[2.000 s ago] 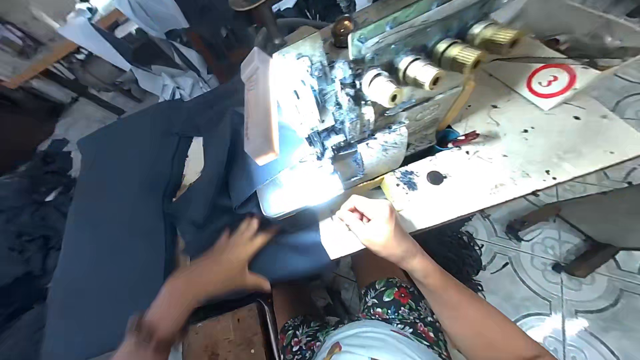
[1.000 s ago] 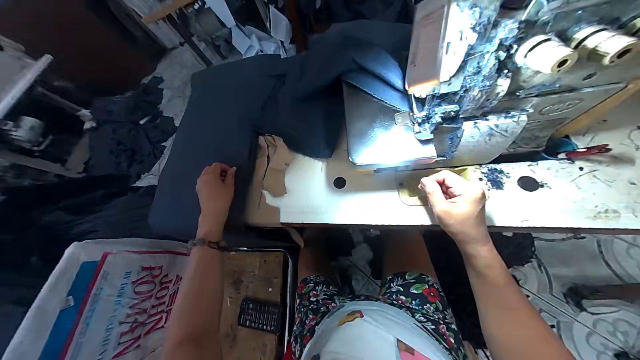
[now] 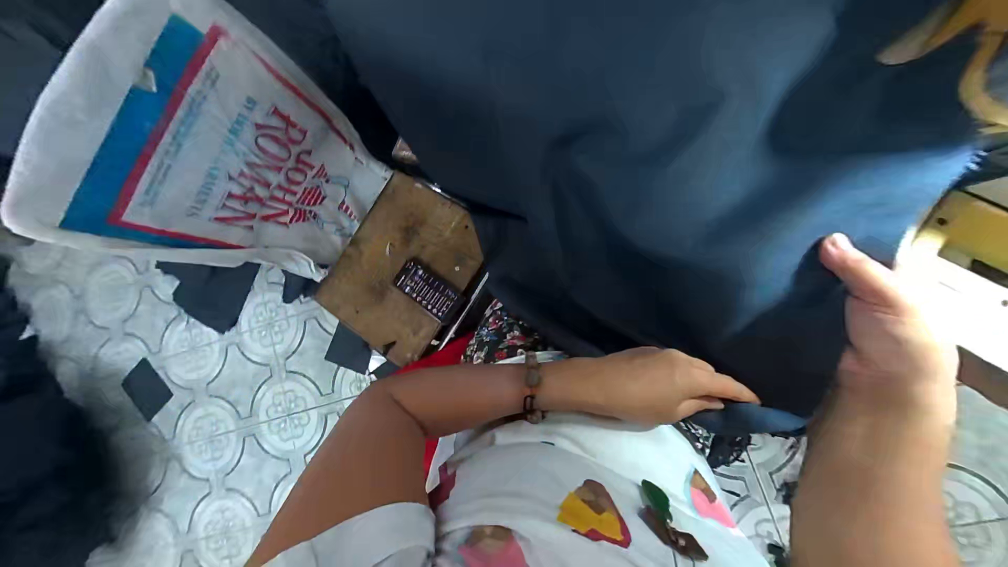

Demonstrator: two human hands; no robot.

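Observation:
A large dark navy fabric piece spreads over the upper middle and right, hanging down over my lap. At its lower edge, near my waist, my left hand pinches the cloth between the fingers. My right hand grips the fabric's right side, thumb on top and fingers hidden beneath. Just right of that hand lies a brightly lit white table surface with a yellow machine part. The rest of the sewing machine is out of view.
A white sack with printed writing stands at the upper left. A black remote control lies on a worn wooden board beside my lap. Dark fabric scraps are scattered on the patterned tile floor.
Both hands have come to hold the navy fabric, which is now raised across my lap; before, it lay left of and behind the machine. The view has swung strongly to the left.

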